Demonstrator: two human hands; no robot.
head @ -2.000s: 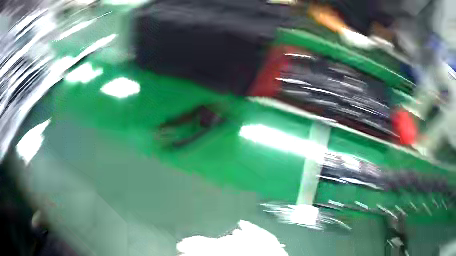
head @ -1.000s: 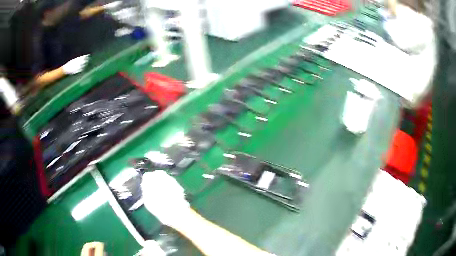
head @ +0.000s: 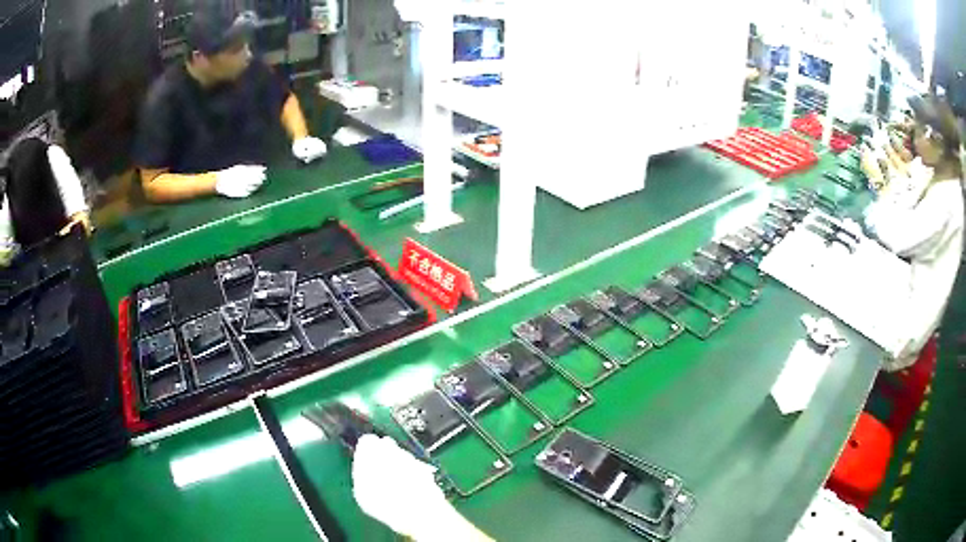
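Note:
My right hand [head: 397, 482], in a white glove, reaches in from the bottom edge. It is closed on a dark phone frame [head: 337, 421] at the near end of the row, just right of the black stop bar [head: 288, 462]. The glove hides part of this frame. More phone frames [head: 519, 365] lie in a slanting row on the green conveyor [head: 625, 390], running to the upper right. A small overlapping stack of frames [head: 598, 468] lies on the bench edge to the right of my hand. My left hand is not in view.
A black tray with phone frames [head: 350, 249] on a red tray stands across the belt, beside a red sign [head: 436, 277]. Black trays [head: 53, 360] are stacked at left. A white dispenser [head: 800, 373] stands right. People are opposite and far right.
The view has steadied and shifted, with the stacked trays and person opposite now showing. My right hand remains at the row's near end. A pale finger-like shape at the bottom left is gone.

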